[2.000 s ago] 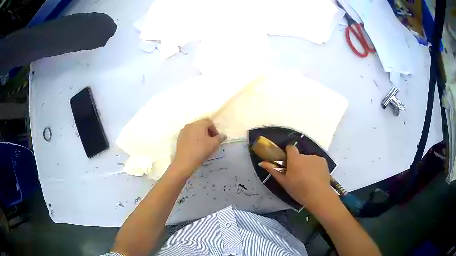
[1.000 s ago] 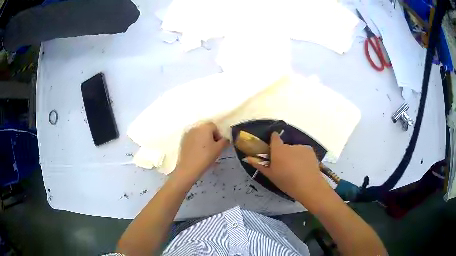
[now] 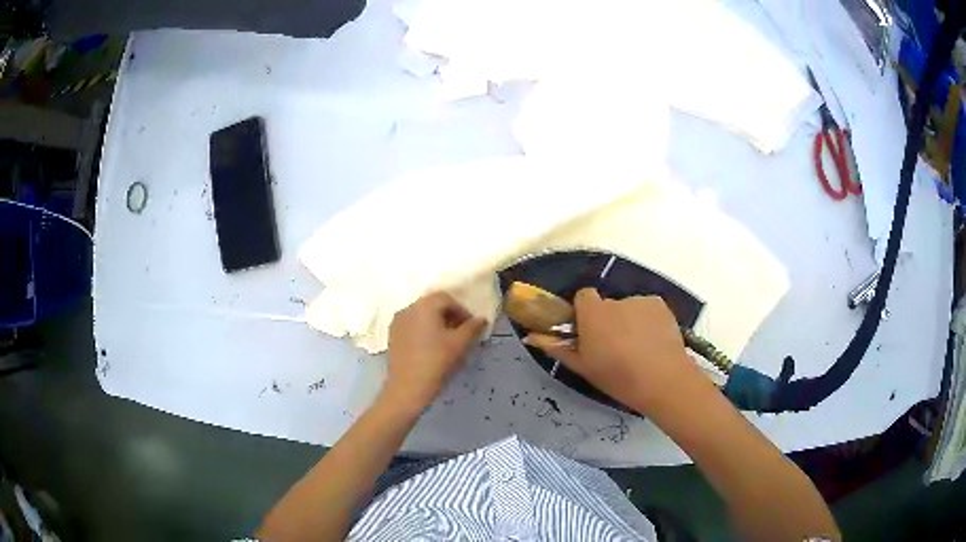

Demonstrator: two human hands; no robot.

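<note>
A cream cut panel (image 3: 424, 228) lies across the middle of the table, folded and bunched at its left end, very bright in glare. My left hand (image 3: 432, 344) pinches the panel's near edge between thumb and fingers, just left of the iron's tip. My right hand (image 3: 625, 344) grips the tan handle of the black steam iron (image 3: 657, 291). The iron lies flat, its tip pointing left, partly over the panel's near edge. Its underside and the edge beneath it are hidden. Whether thin tape lies at the edge I cannot tell.
A black phone (image 3: 244, 196) and a thin ring (image 3: 137, 197) lie at left. Bright white pieces (image 3: 604, 48) lie at the back. Red-handled scissors (image 3: 834, 164) and a silver clip (image 3: 866, 290) lie at right. The black hose (image 3: 888, 265) rises at right. A dark pad (image 3: 222, 13) is upper left.
The iron moved left along the panel's near edge, close to my left hand, which still pinches the edge. The view has shifted, so table items appear further right.
</note>
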